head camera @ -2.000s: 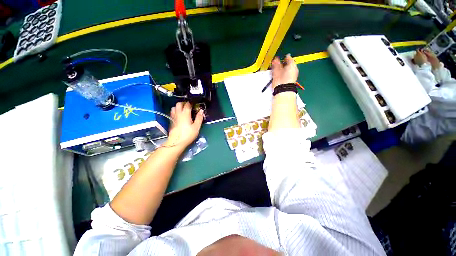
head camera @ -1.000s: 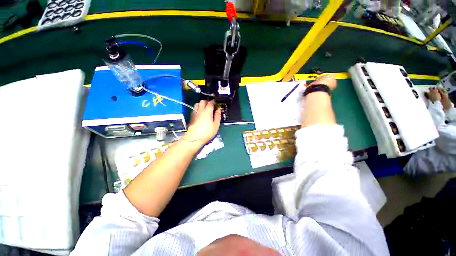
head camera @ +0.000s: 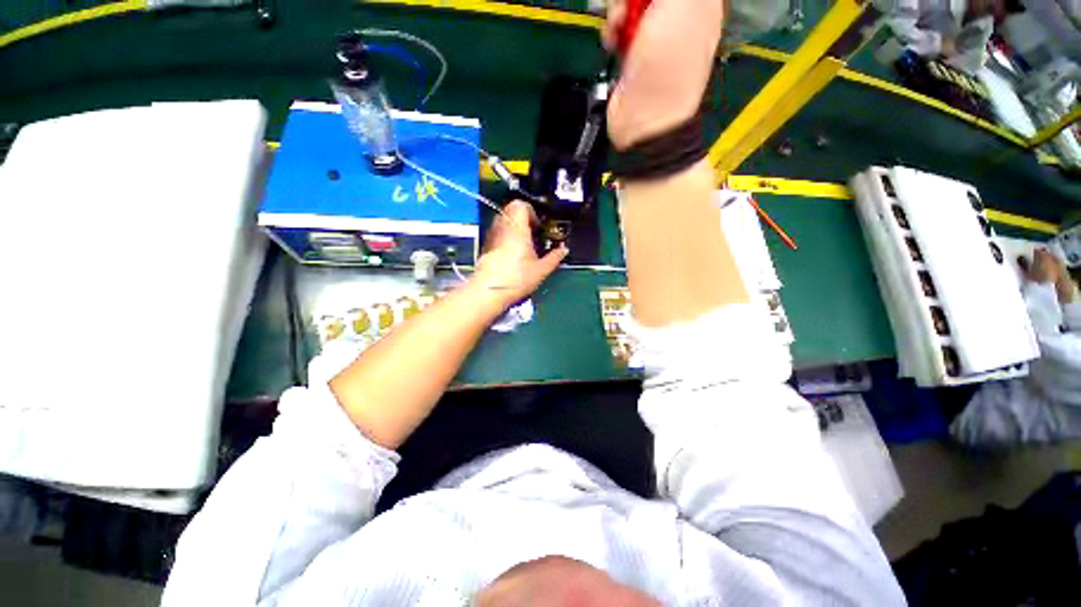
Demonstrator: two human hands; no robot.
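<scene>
A toggle clamp point(head camera: 590, 128) stands upright on a black press fixture point(head camera: 570, 184) with a small white label. My right hand point(head camera: 666, 71) is closed around the clamp's red grip at the top of the picture. My left hand point(head camera: 519, 255) is at the front of the fixture, with its fingertips on both sides of a small round unit point(head camera: 555, 231) with a gold-coloured centre. The unit sits at the fixture's front under the clamp, partly hidden by the fingers.
The blue dispenser box point(head camera: 368, 178) with its syringe point(head camera: 370, 119) stands left. Foam slabs stand far left point(head camera: 119, 285) and foam trays right point(head camera: 948, 273). Carrier sheets point(head camera: 377, 315) lie in front. A yellow frame point(head camera: 788, 89) crosses behind. Another person's hand point(head camera: 1046, 268) shows far right.
My right hand has moved from the right side of the paper up and left onto the clamp's red grip. My left hand has stayed at the fixture. The camera view has shifted.
</scene>
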